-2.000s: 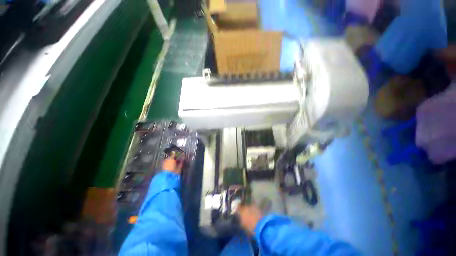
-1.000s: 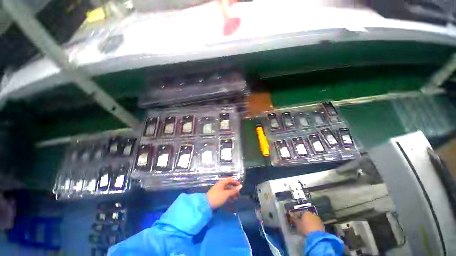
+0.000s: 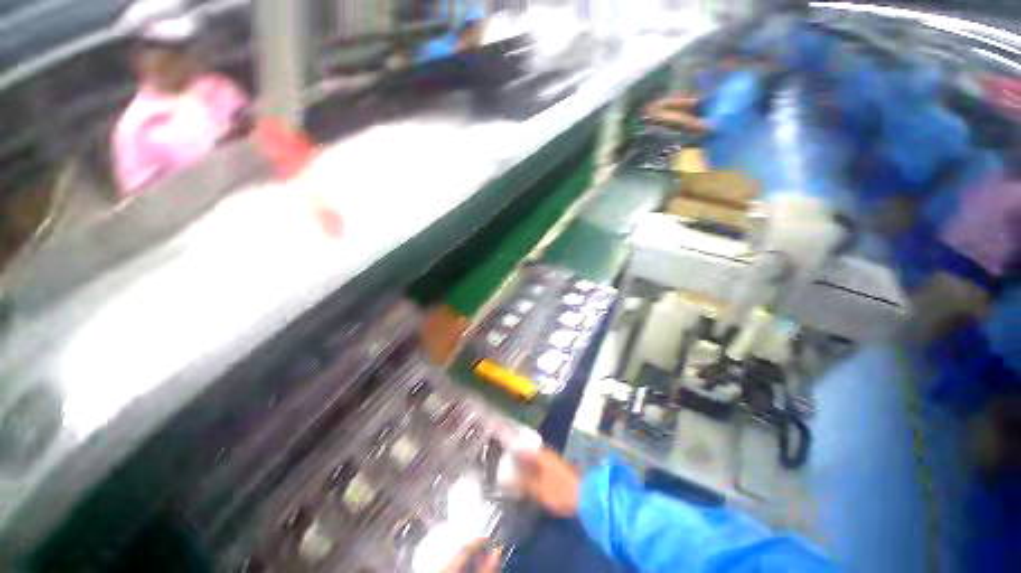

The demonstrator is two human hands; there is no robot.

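The near blister tray (image 3: 375, 448) holds small dark phone assemblies with pale centres (image 3: 358, 492), blurred. My right hand (image 3: 546, 479) is over the tray's right end, its fingertips at a pale blurred patch; I cannot tell if it grips something. My left hand (image 3: 479, 556) is cut off by the bottom edge beside a bright glare on the tray; what it holds cannot be told. A farther blister tray (image 3: 549, 319) holds more units in rows.
A yellow-orange handled tool (image 3: 506, 378) lies between the trays. The white machine (image 3: 694, 263) stands right, with a fixture (image 3: 644, 409) on its bed. A cardboard box (image 3: 717, 196) is behind it. The white-topped line (image 3: 224, 263) runs at left; a person in pink (image 3: 174, 123) is beyond it.
The view has swung so the bench runs diagonally. My right hand has left the machine fixture for the near tray. My left hand is now at the bottom edge.
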